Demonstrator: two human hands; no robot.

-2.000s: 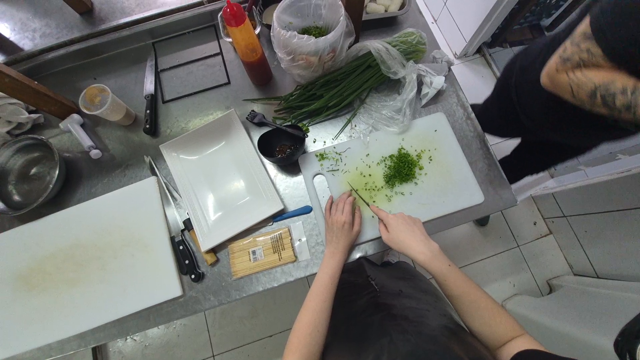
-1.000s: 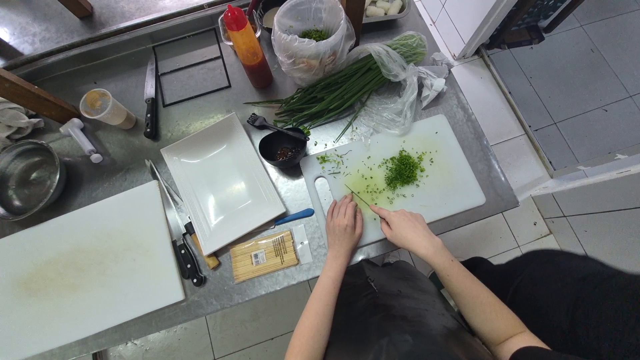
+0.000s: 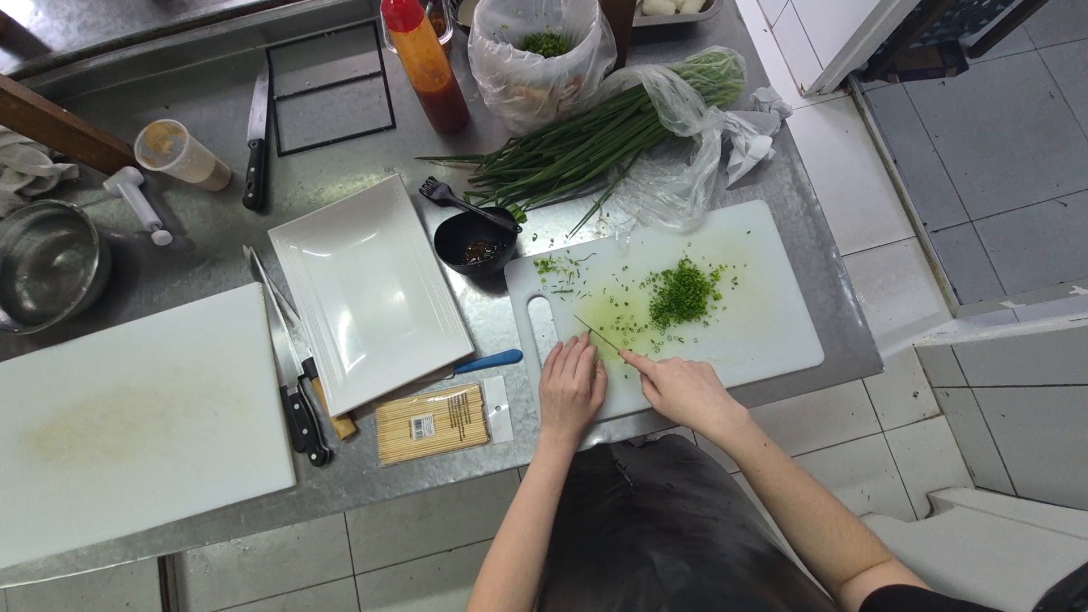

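My right hand (image 3: pixel 684 389) grips a knife (image 3: pixel 597 332), index finger along its spine, the thin blade angled to the upper left over the white cutting board (image 3: pixel 782 323). Beside the blade, my left hand (image 3: pixel 573 384) rests with curled fingertips near the board's handle slot; a bit of green shows at its fingertips, but what it holds is mostly hidden. A pile of finely chopped chives (image 3: pixel 683 293) lies right of the blade, with loose bits scattered around. Behind the board lies a bunch of long chives (image 3: pixel 578 153), partly in clear plastic.
Left of the board are a black bowl (image 3: pixel 476 242) with a brush, a white rectangular plate (image 3: pixel 370 293), a blue-handled tool (image 3: pixel 489 361) and packaged wooden sticks (image 3: pixel 432 425). Knives (image 3: pixel 302 416) lie by a second board (image 3: pixel 144 425). A sauce bottle (image 3: pixel 429 72) and lined container (image 3: pixel 540 68) stand behind.
The person with a tattooed arm at the right, seen two seconds ago, has left that spot. My hands stay in nearly the same place on the board.
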